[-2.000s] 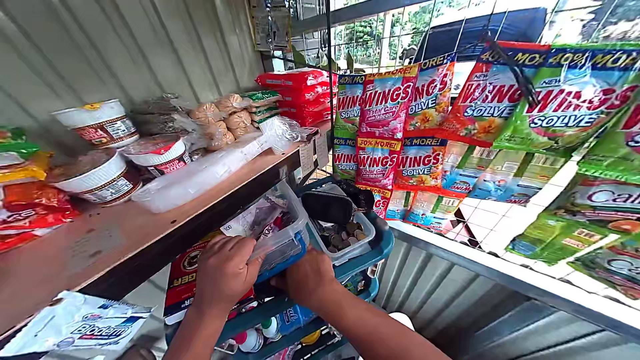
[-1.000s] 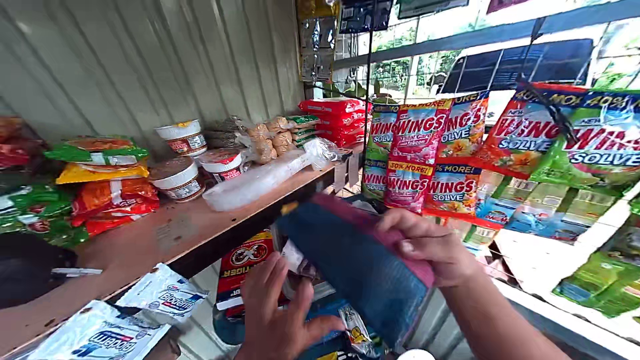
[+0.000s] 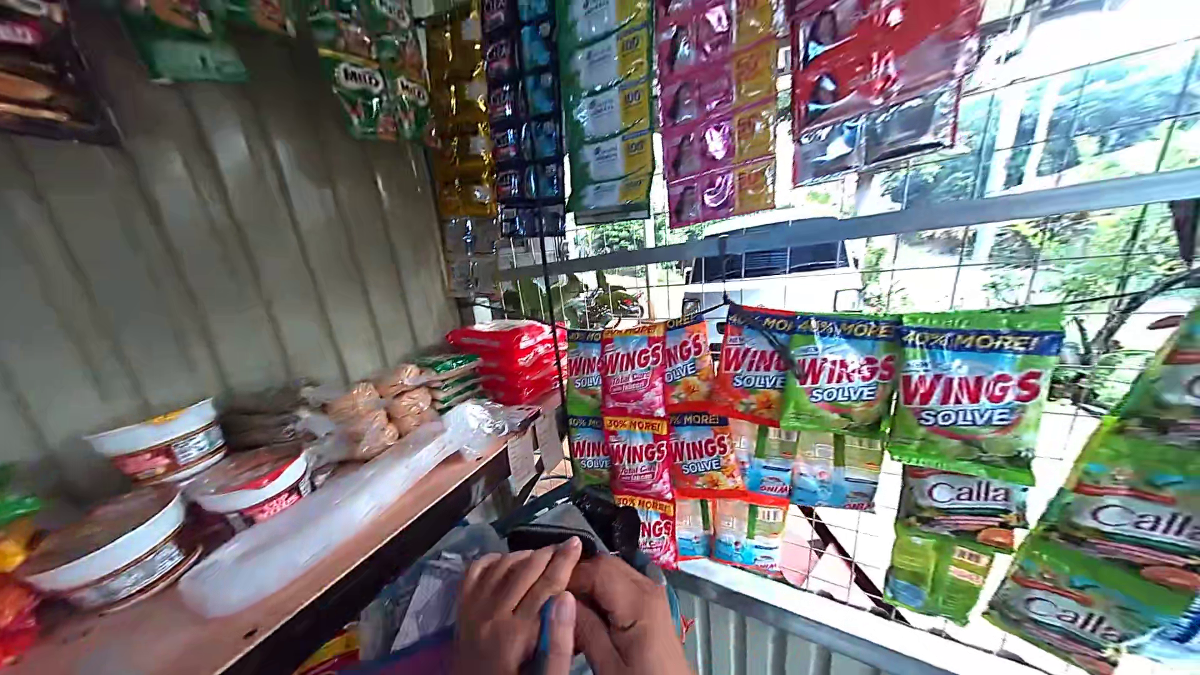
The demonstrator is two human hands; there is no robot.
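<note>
Both my hands are together at the bottom centre. My left hand [image 3: 514, 605] has its fingers bent, and a small bluish thing shows beside its thumb; what it holds is mostly hidden. My right hand [image 3: 626, 614] presses close against it with curled fingers, its contents out of sight. Just behind the fingertips lies a dark pouch or case [image 3: 551, 538]. To the left of my hands, a clear plastic container [image 3: 412, 600] with papery things in it is partly visible.
A wooden shelf [image 3: 281, 609] on the left bears instant noodle cups [image 3: 112, 553], a long clear plastic bag [image 3: 319, 525], bagged brown goods [image 3: 375, 412] and red packs [image 3: 511, 361]. Detergent packets [image 3: 975, 394] hang on wire mesh at the right; sachet strips [image 3: 609, 112] hang above.
The blue and maroon folder-like thing held up between my hands a second ago is no longer raised in view. My hands have come together low down. The view has tilted upward.
</note>
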